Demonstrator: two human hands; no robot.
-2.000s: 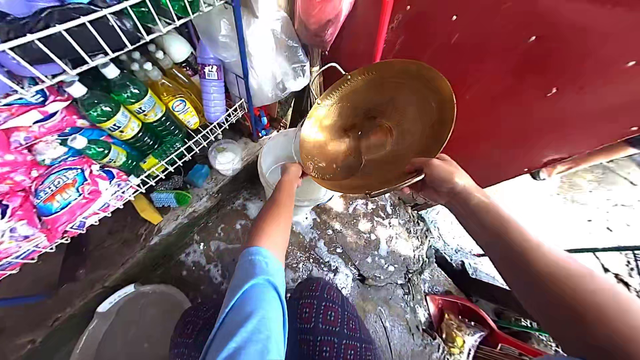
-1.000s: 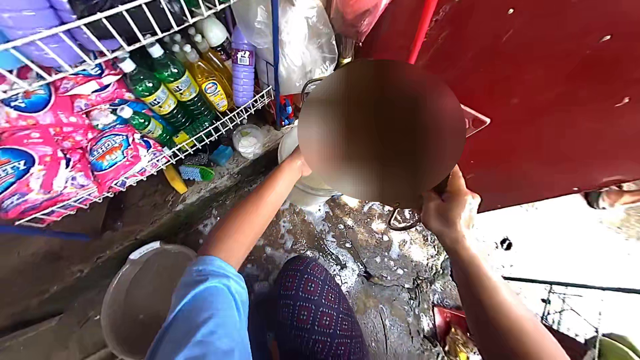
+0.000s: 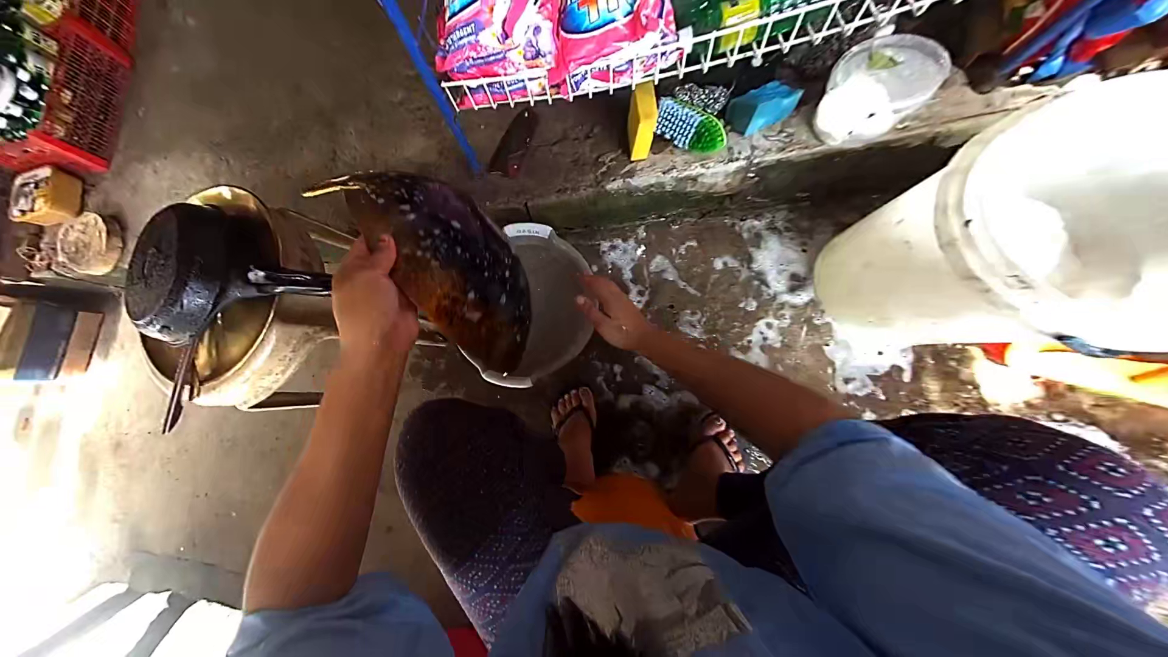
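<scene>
My left hand grips the near rim of a round metal pan, which is tilted on edge so that its dark, sooty, wet underside shows. Beneath and beside the pan stands a grey plastic basin; how much water it holds is unclear. My right hand is off the pan, fingers apart over the basin's right rim, holding nothing. Just left of my left hand, a blackened pot with a handle rests over a brass-coloured pan on a larger metal vessel.
A white wire rack with detergent packs stands ahead. Below it lie a yellow sponge, a green brush and a clear tub. A large white bucket is at the right, red crates far left. The concrete floor is wet and soapy.
The view has swung strongly left. The pan, earlier held in both hands near the white bucket, is now over the grey basin in my left hand only. My right hand has let go.
</scene>
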